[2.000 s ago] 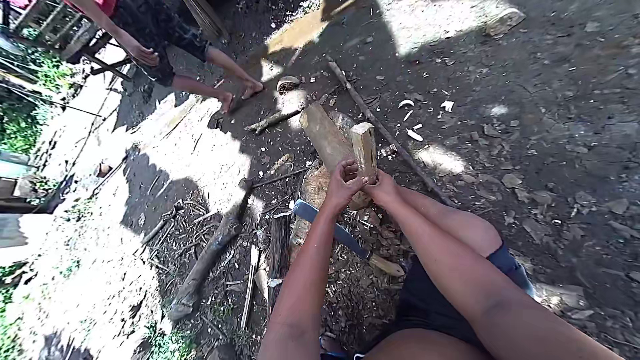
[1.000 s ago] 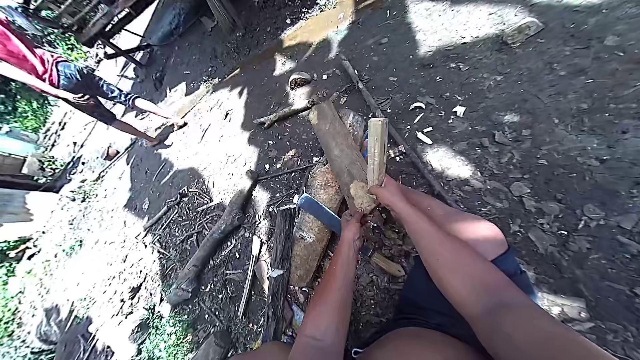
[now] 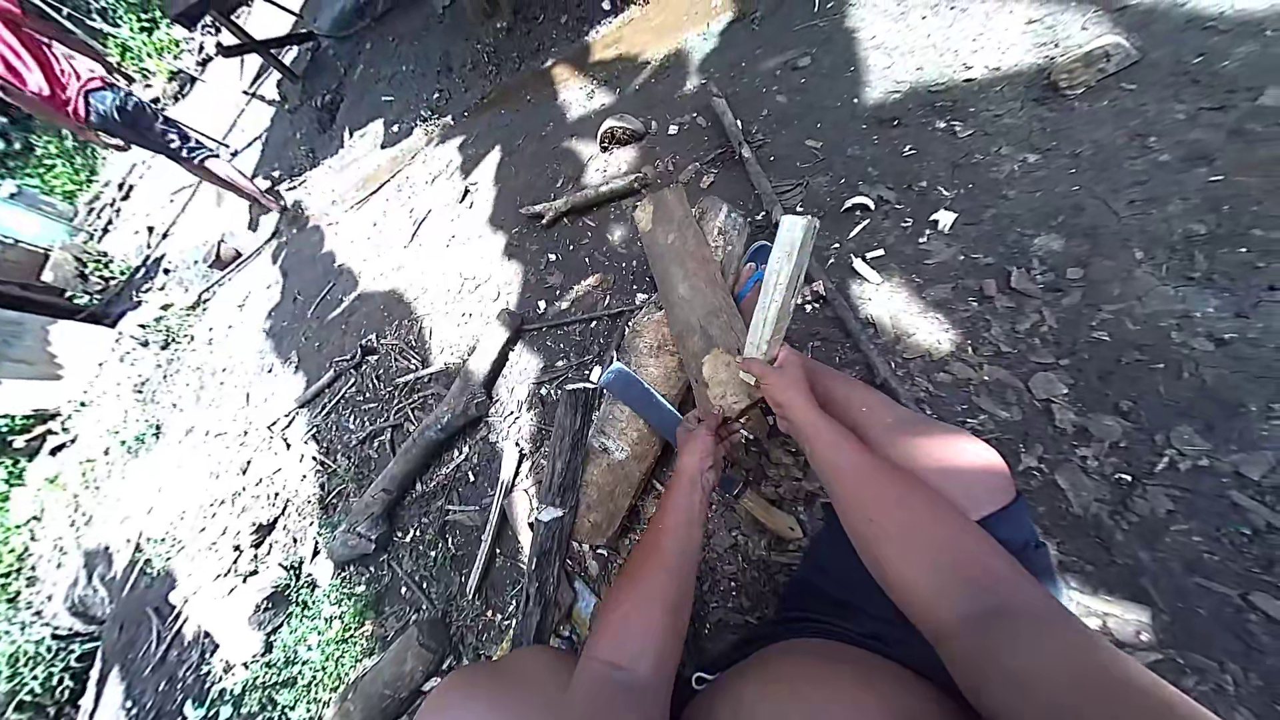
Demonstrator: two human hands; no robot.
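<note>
My right hand [image 3: 788, 390] grips the lower end of a pale, squared piece of wood [image 3: 783, 285], which stands up at a slant. My left hand [image 3: 706, 440] is at the near end of a brown wooden plank [image 3: 690, 280]; its fingers are partly hidden, and whether they grip the plank is unclear. Under the left hand lies a machete, its blade [image 3: 642, 400] pointing up and left and its wooden handle [image 3: 768, 512] toward my legs. A thick log [image 3: 625, 450] lies beneath the blade and plank.
Long branches [image 3: 430, 460] and a dark split timber [image 3: 553, 510] lie to the left, with twigs around. A thin stick [image 3: 745, 150] runs behind on the right. Half a husk [image 3: 620, 132] sits farther off. Another person [image 3: 120, 110] is at the upper left. My foot in a blue sandal [image 3: 755, 270] is beside the plank.
My left hand has moved from the pale wood piece to the plank's near end. The piece stays in my right hand. The other person has moved left.
</note>
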